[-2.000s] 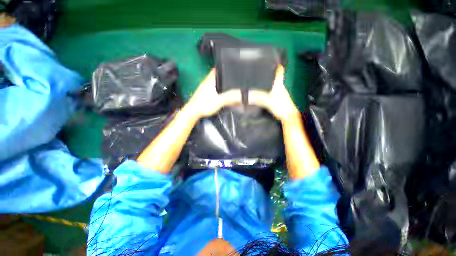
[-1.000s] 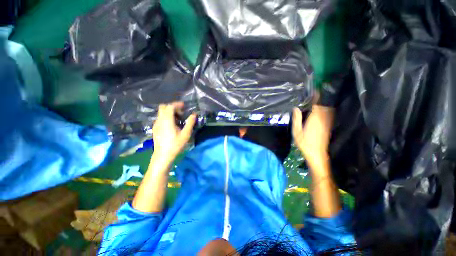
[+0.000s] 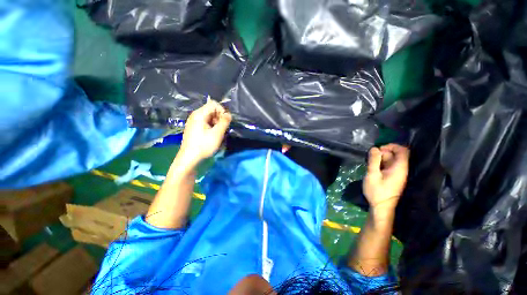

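A glossy black poly mailer bag (image 3: 306, 106) lies in front of me with its mouth edge towards me and a bulge in its far end. A narrow shiny strip (image 3: 277, 133) runs along the mouth. My left hand (image 3: 203, 128) pinches the mouth's left corner. My right hand (image 3: 386, 173) pinches the right corner, lower than the left, so the edge slants. What the bag holds is hidden.
Another black bag (image 3: 167, 86) lies to the left, touching this one. A large black pile (image 3: 485, 127) stands at right. A co-worker's blue sleeve (image 3: 63, 132) is at left. Cardboard (image 3: 110, 216) lies on the green floor below.
My hands went from a dark block on the bag to the mouth's two corners and now grip them. The mouth edge went from level to slanting down rightward. The view has shifted.
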